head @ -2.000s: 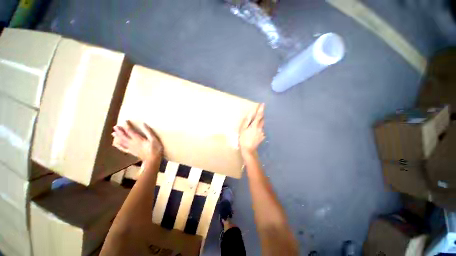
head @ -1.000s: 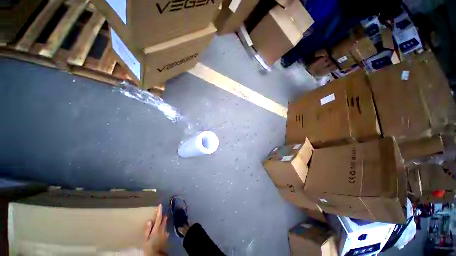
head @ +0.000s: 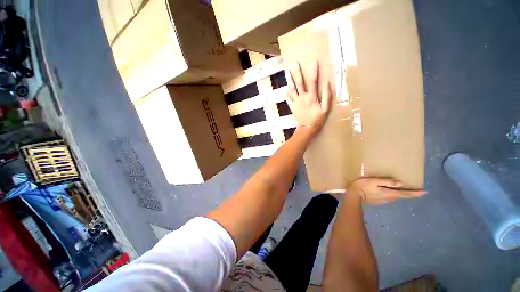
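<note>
A tan carton (head: 390, 97) with shiny tape along its seam lies at the right edge of the pallet (head: 259, 100). My left hand (head: 308, 102) lies on its top near the left side, fingers spread. My right hand (head: 383, 191) is against its near edge, fingers pointing right. Other cartons stand on the pallet to the left and at the back, one (head: 211, 128) with black "VEGER" print. Pale slats with dark gaps show between them and the carton under my hands.
A stretch wrap roll (head: 482, 197) lies on the ground at the right. A bit of crumpled film (head: 514, 133) is at the right edge. At the far left are a light wooden pallet (head: 51, 162), blue sheeting (head: 43, 211) and parked vehicles. My legs are just below the carton.
The view has swung back from the brown cartons to the pallet. Both hands are now on a carton whose taped face shows. Only one hand showed a second ago.
</note>
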